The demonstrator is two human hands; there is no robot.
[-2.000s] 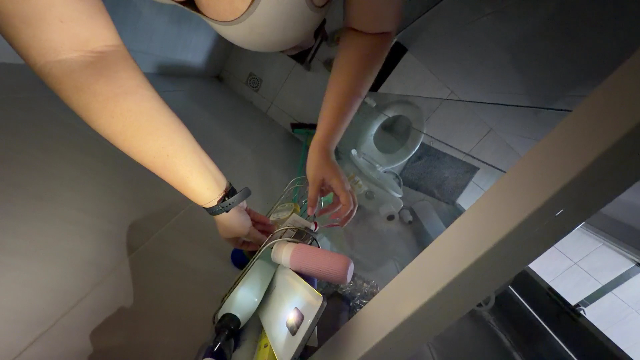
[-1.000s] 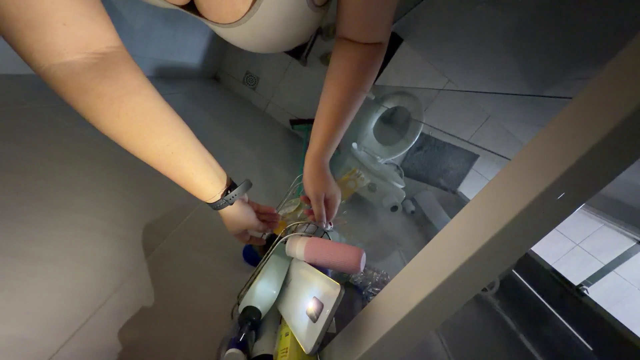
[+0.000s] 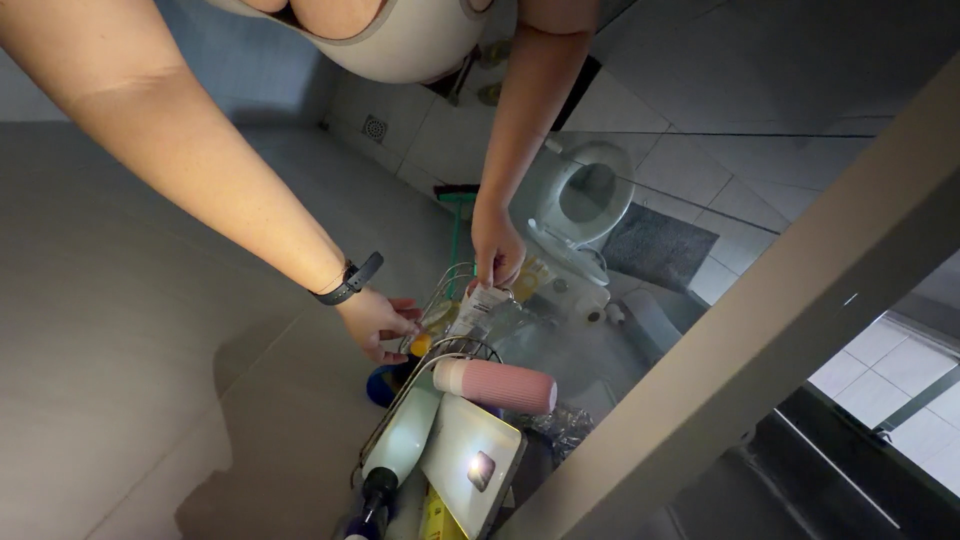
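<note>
The view is upside down, with my body at the top. My left hand (image 3: 499, 251), right of centre, pinches the top of a white printed packet or label (image 3: 478, 309) over a wire rack (image 3: 442, 289). My right hand (image 3: 379, 326), with a dark band at the wrist, has its fingers apart beside an orange cap (image 3: 421, 345); whether they touch it is unclear. Nearer the bottom, the rack bears a pink ribbed bottle (image 3: 499, 384), a pale green bottle (image 3: 405, 435) with a black top, a whitish flat case (image 3: 472, 465) and a yellow package (image 3: 441, 521).
A toilet (image 3: 592, 187) with raised parts, a grey mat (image 3: 660, 244) and a green-handled floor tool (image 3: 456, 225) lie beyond the rack. A blue round object (image 3: 382, 386) is at its left. A pale frame (image 3: 735, 322) crosses the right side. Crumpled clear plastic (image 3: 566, 431) sits near the pink bottle.
My left hand's fingers, spread two seconds ago, are now closed on the white printed item. That hand has drawn back a little from the pink bottle. My right hand stays beside the rack.
</note>
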